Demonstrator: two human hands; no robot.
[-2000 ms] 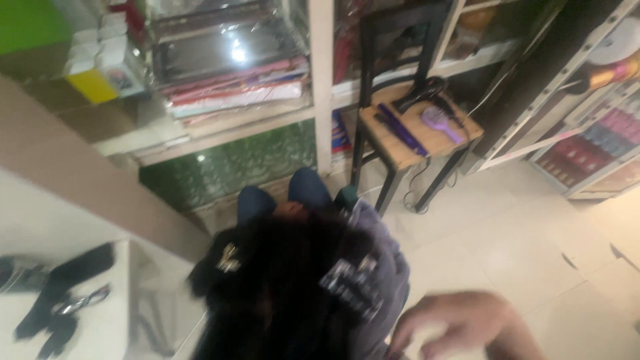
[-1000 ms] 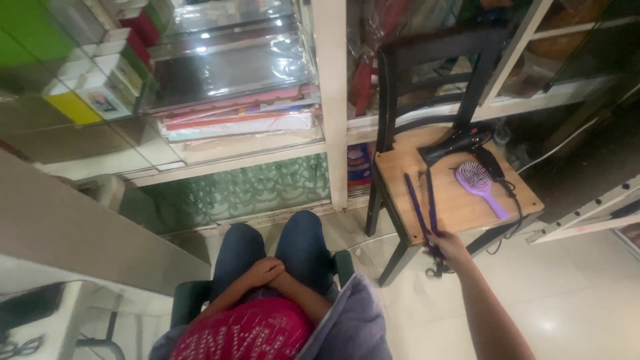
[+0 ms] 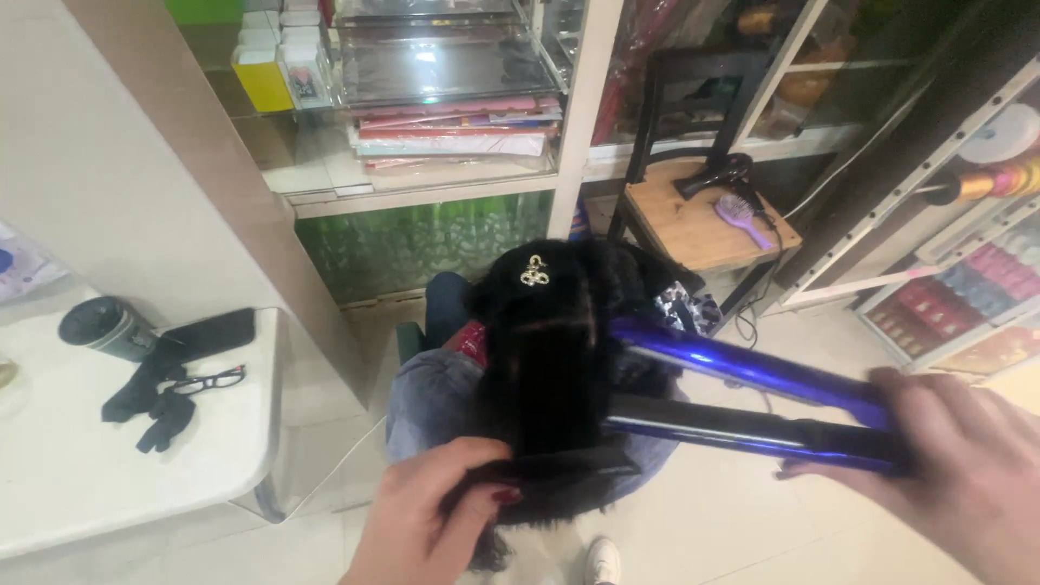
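Below me sits a person with long dark hair [image 3: 556,382], parted into sections, with a shiny decorative clip [image 3: 534,271] on the crown. My left hand [image 3: 443,496] pinches a lock of this hair between thumb and fingers, behind the head. My right hand [image 3: 951,463] grips a purple and black flat iron [image 3: 756,366] by its handle end. The iron's two arms are apart, their tips beside the hair at the right of the head. A dark flat piece, possibly a comb, lies near my left fingertips; blur hides its exact kind.
At right stands a wooden chair [image 3: 650,207] bearing a hair dryer [image 3: 713,175] and a purple hairbrush [image 3: 739,218]. On the white table [image 3: 65,496] are a dark tumbler [image 3: 106,327], a phone [image 3: 213,333], eyeglasses [image 3: 210,380] and black cloth. Glass-fronted shelves stand ahead; a cord trails on the floor.
The flat iron, on the chair seat with my right hand at it one second ago, is now in that hand beside the hair. My left hand has come into view, holding hair. The view has shifted.
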